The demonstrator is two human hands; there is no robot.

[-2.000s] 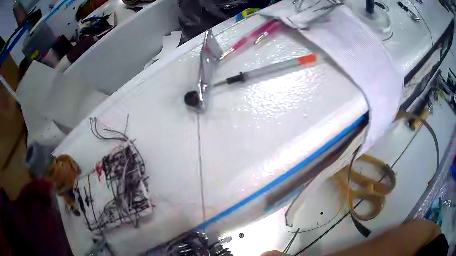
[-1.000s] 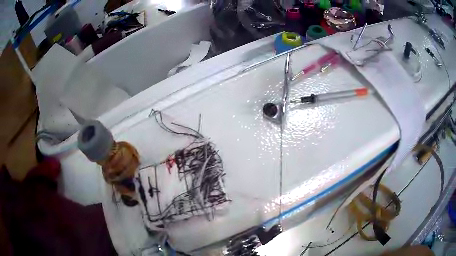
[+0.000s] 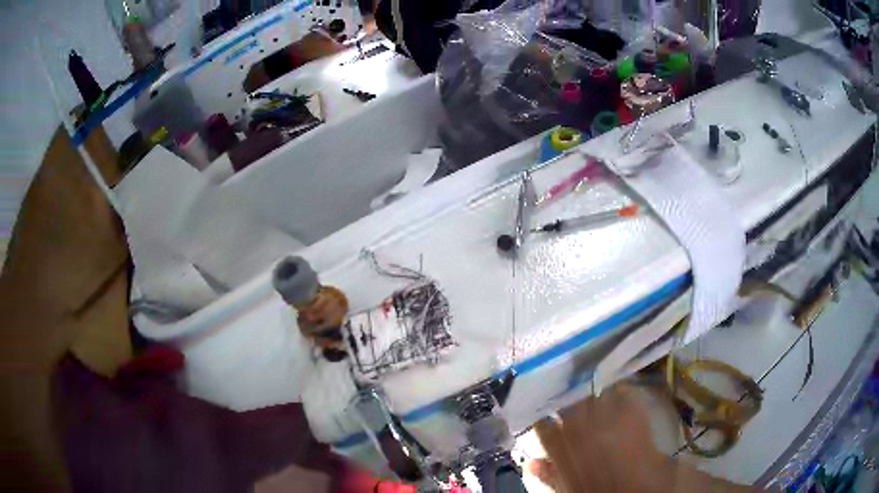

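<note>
The white sewing machine arm (image 3: 598, 260) with a blue stripe runs diagonally across the view. Dark red fabric (image 3: 183, 433) lies bunched left of the machine head and looks bright red by the lit needle area at the bottom edge. My right hand (image 3: 617, 443) is blurred, under the arm just right of the needle area; its fingertips are unclear. A small skin-toned part of my left hand (image 3: 289, 480) shows at the bottom edge on the fabric, mostly cut off. Whether either hand grips anything is hidden.
Yellow-handled scissors (image 3: 718, 404) lie right of my right hand. A white strip (image 3: 708, 241) drapes over the arm. A pen (image 3: 588, 220) and dark tangled pins or threads (image 3: 414, 323) lie on top. Thread cones (image 3: 646, 91) and a plastic bag (image 3: 492, 77) stand behind.
The view has shifted, showing more of the machine head, fabric and background. My right hand has come further into view by the needle area. A bit of my left hand now shows at the bottom.
</note>
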